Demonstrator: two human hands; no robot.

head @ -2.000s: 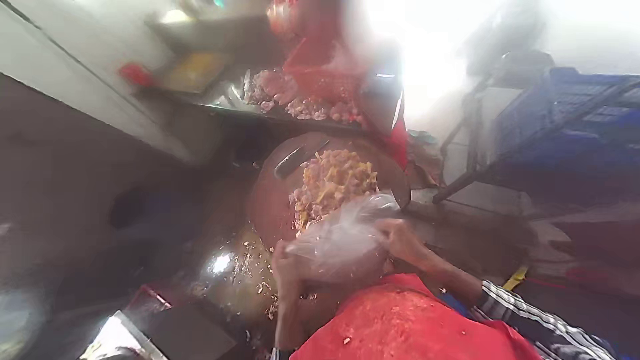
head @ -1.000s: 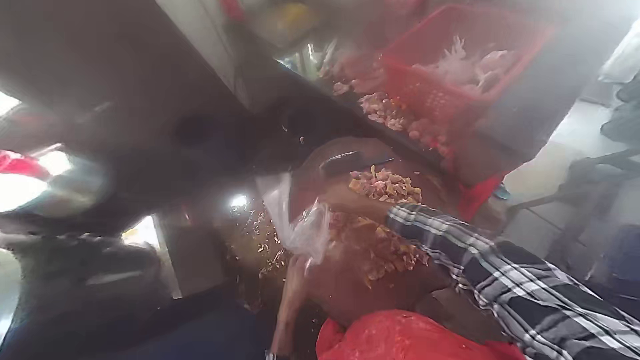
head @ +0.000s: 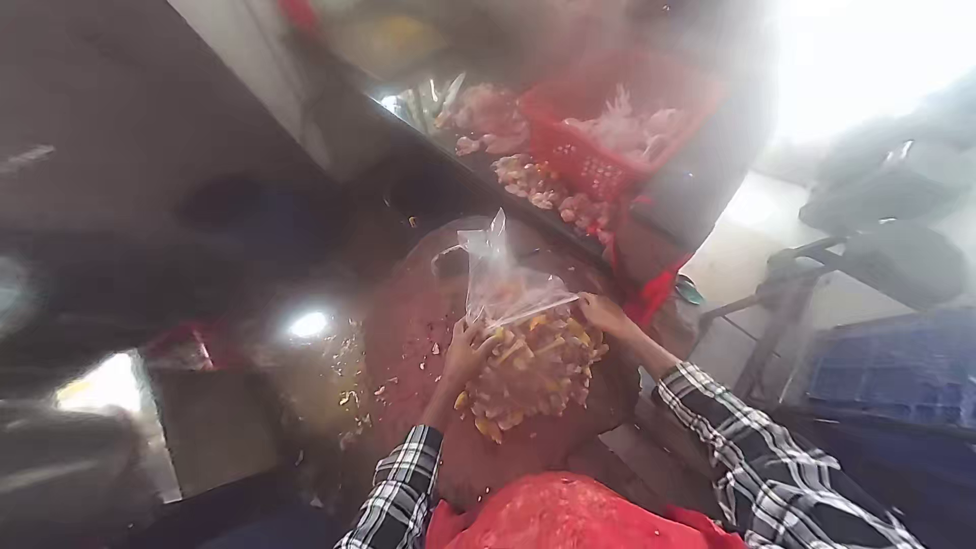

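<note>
A clear plastic bag lies over the far part of a pile of chopped meat pieces, some of them yellow. The pile rests on a round chopping block. At the bag's left edge, my left hand holds the plastic beside the pile. My right hand pinches the right corner of the same edge, which is stretched between both hands. Behind the bag, a dark object on the block is partly hidden, probably the cleaver seen earlier.
Beyond the block, a counter carries raw meat pieces and a red plastic basket of poultry. A red bag hangs at its near corner. Blue crates stand at the right. Scraps lie left of the block.
My right hand has moved from over the meat pile to the bag's right corner. The bag, bunched at the left a second ago, is now spread over the far side of the pile. The view has shifted.
</note>
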